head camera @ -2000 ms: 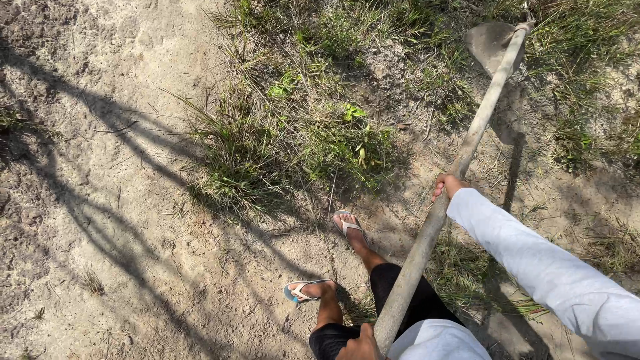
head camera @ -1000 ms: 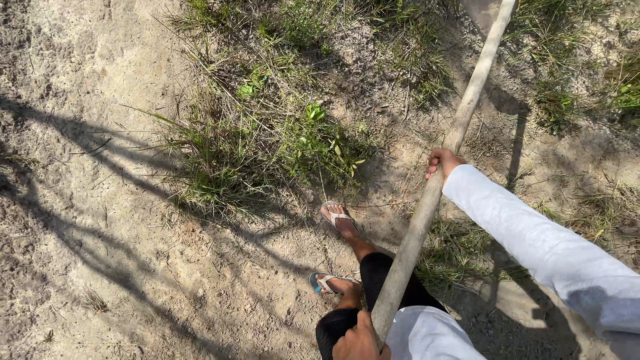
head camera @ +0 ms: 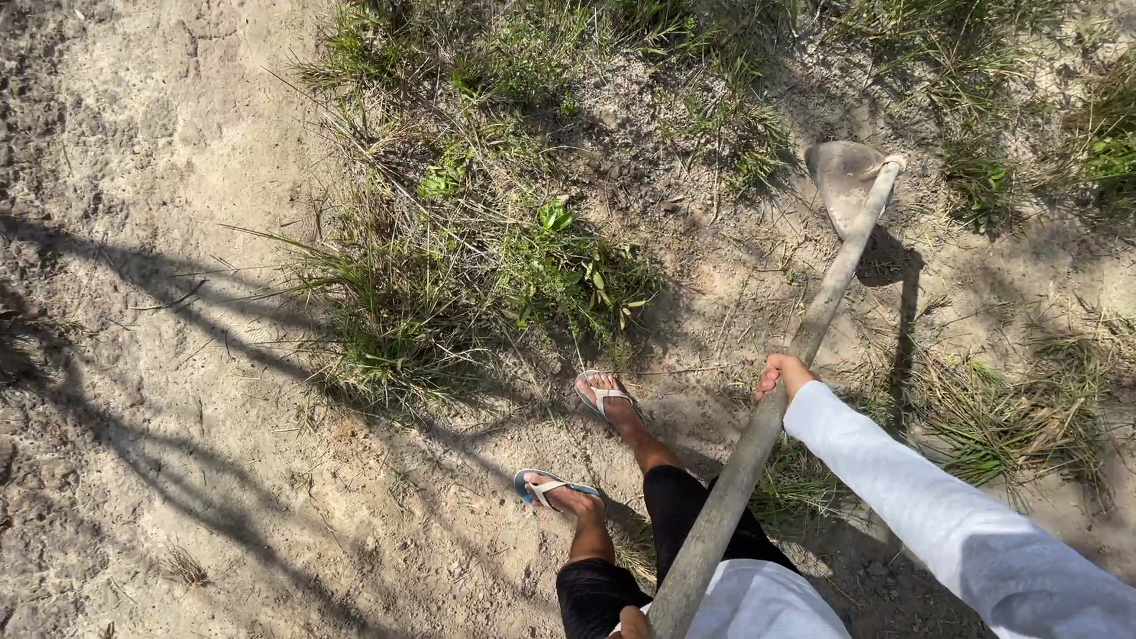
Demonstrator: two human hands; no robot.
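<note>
A hoe with a long wooden handle [head camera: 737, 470] runs from the bottom middle up to the right. My right hand [head camera: 784, 374] is closed around the middle of the handle, its arm in a light long sleeve. My left hand [head camera: 632, 623] is at the near end of the handle, at the bottom edge of the view; only part of it shows. The metal hoe blade [head camera: 843, 182] is at the far end, over bare soil, with its shadow just below. Whether the blade touches the soil I cannot tell.
My feet, in flip-flops [head camera: 603, 395], stand on dry soil. A clump of grass and leafy weeds [head camera: 568, 275] grows just ahead of them. More grass [head camera: 1003, 426] lies right of the handle. Long shadows cross the pale ground [head camera: 177, 417] at left.
The hoe blade, at the top edge one second ago, has come down nearer to my feet. Both hands have kept hold of the handle.
</note>
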